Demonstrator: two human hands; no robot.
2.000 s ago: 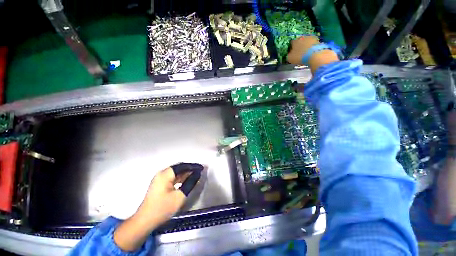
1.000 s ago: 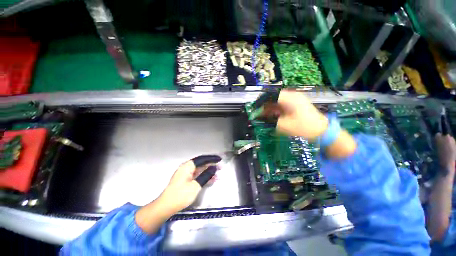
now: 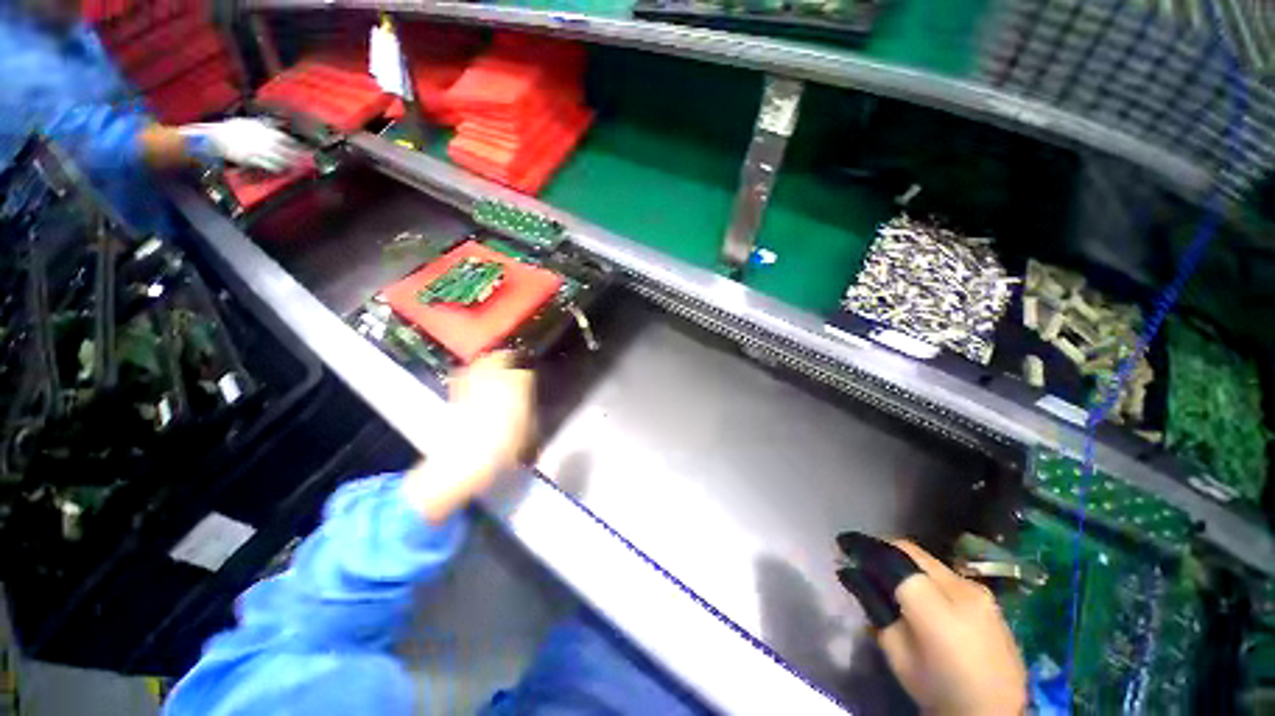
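My left hand [image 3: 483, 421] is blurred at the near rail, beside the carrier with a red sheet [image 3: 484, 320]. Its fingertips are hard to make out, and I cannot tell if it holds anything. Small green plug-in boards [image 3: 460, 284] lie on the red sheet. My right hand [image 3: 940, 616] is over the shiny conveyor bed, with black finger cots on two fingers that are apart; nothing shows between them. It is left of the main circuit board [image 3: 1119, 616] in its carrier at the lower right.
Bins of silver [image 3: 934, 287], beige [image 3: 1084, 333] and green components [image 3: 1214, 409] stand on the shelf. Red sheets [image 3: 515, 112] are stacked at the back. Another person's white-gloved hand [image 3: 249, 143] is at the upper left. Black carriers [image 3: 126, 350] stand at the left.
The view has swung left. My left hand has moved left towards the carrier with the red sheet. My right hand has gone from the component bin and board to over the conveyor bed.
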